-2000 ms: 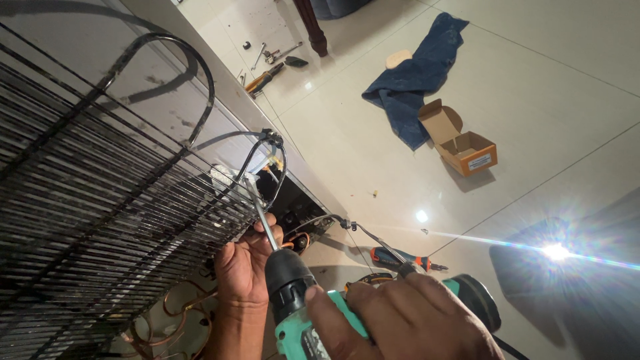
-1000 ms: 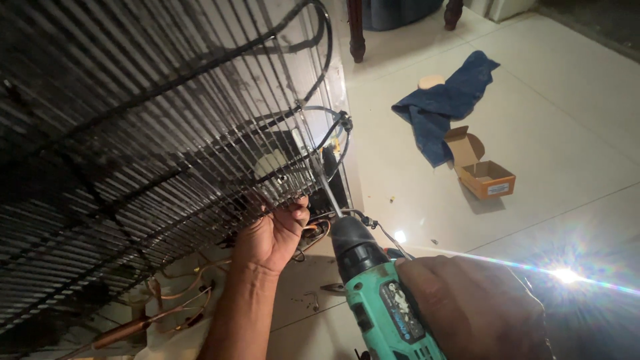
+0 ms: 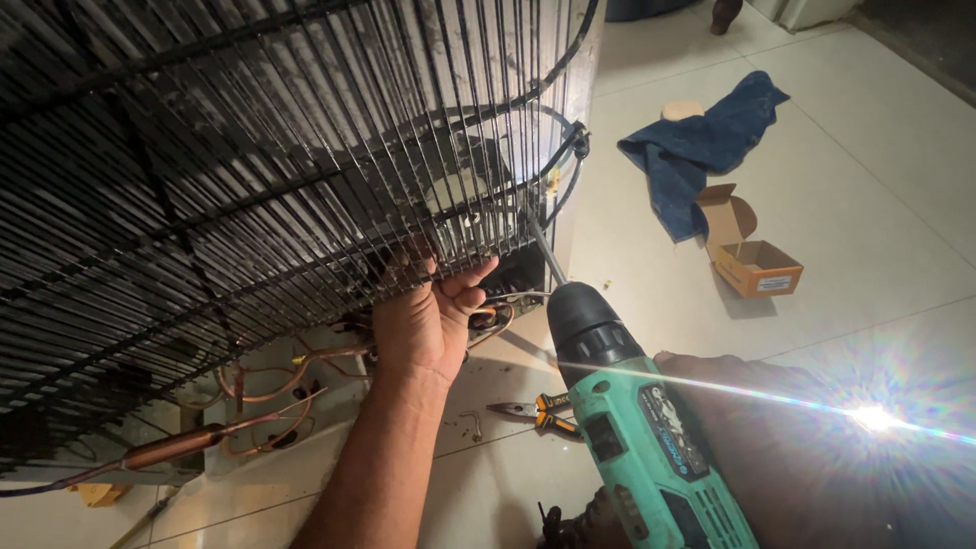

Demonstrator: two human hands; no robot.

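A black wire-tube condenser grid [image 3: 252,191] on the back of an appliance, likely a refrigerator, fills the upper left. My left hand [image 3: 427,320] reaches up at its lower edge, some fingers behind the wires; whether they hold anything is hidden. My right hand [image 3: 709,412], partly washed out by glare, is around a teal cordless drill [image 3: 648,450]. From its black chuck a long metal bit [image 3: 549,254] runs up to the appliance's lower corner, beside a black cable; its tip is hard to make out. Copper tubing [image 3: 282,381] and a copper filter drier [image 3: 171,446] lie at the lower left.
Needle-nose pliers [image 3: 537,412] with orange and black handles lie on the tiled floor beside the drill. A blue cloth [image 3: 698,152] and an opened orange cardboard box [image 3: 762,271] are at the right. A bright light [image 3: 873,418] glares at the lower right. A furniture leg stands at the top.
The drill has stayed in my right hand, its bit remaining near the appliance's corner. My left hand has moved up along the grid's lower edge, with fingers now behind the wires. The view has shifted.
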